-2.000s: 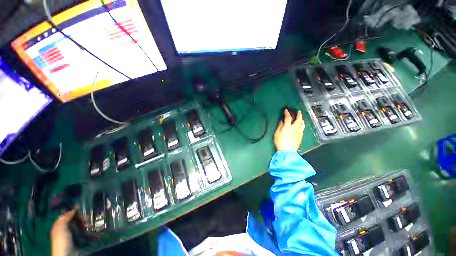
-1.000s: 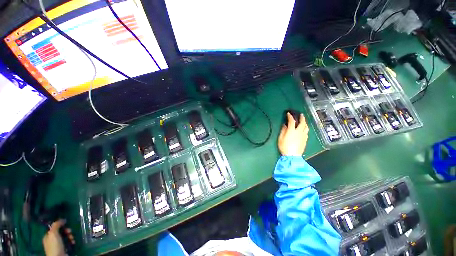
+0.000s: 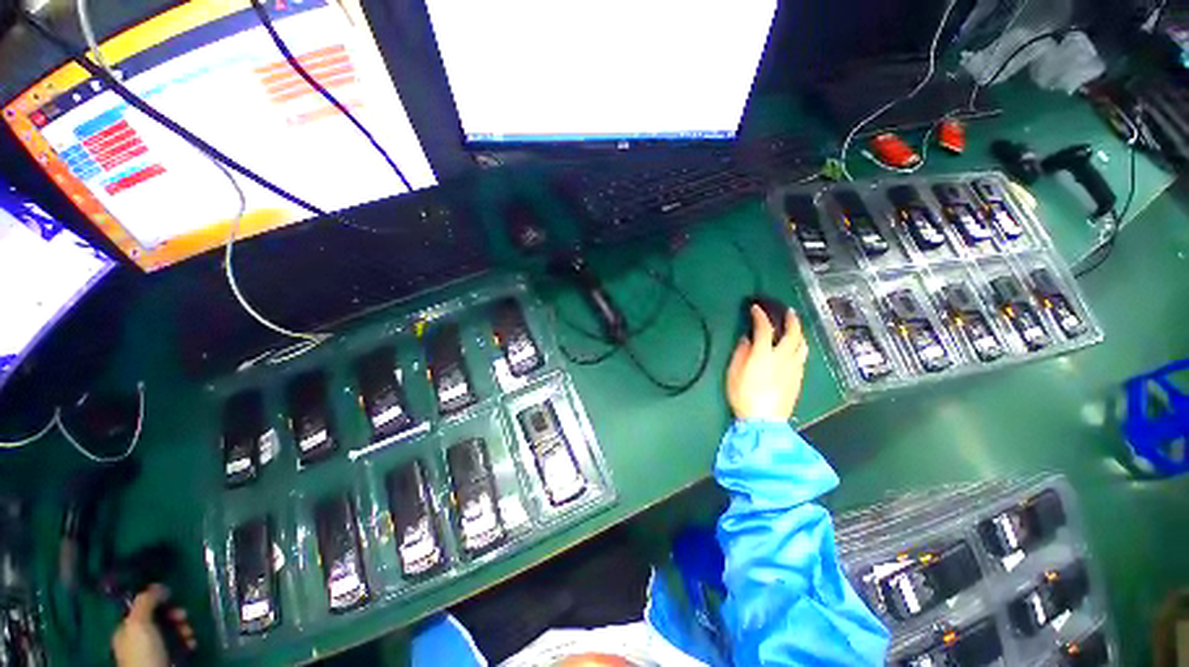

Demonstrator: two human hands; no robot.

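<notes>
My right hand (image 3: 767,371), in a blue sleeve, rests over a small black computer mouse (image 3: 769,313) on the green bench. My left hand (image 3: 150,631) is at the lower left edge, partly cut off, around the handle of a dark barcode scanner (image 3: 137,571); its outline is dim and blurred. A clear blister tray (image 3: 593,456) with two rows of black electronic units (image 3: 415,519) lies between the hands, right of the scanner. A second blister tray (image 3: 835,313) with two rows of units lies right of my right hand.
Monitors (image 3: 600,65) stand behind, with a keyboard (image 3: 678,196) below. A cable (image 3: 665,378) loops left of the mouse. A spare scanner (image 3: 1085,180) and red parts (image 3: 895,150) lie at far right. Stacked trays (image 3: 965,573) stand lower right. A blue stool (image 3: 1160,417) is on the floor.
My left hand has moved left with the scanner, away from the left tray's corner. My right hand stays on the mouse, slightly further right in the picture. The view has shifted a little.
</notes>
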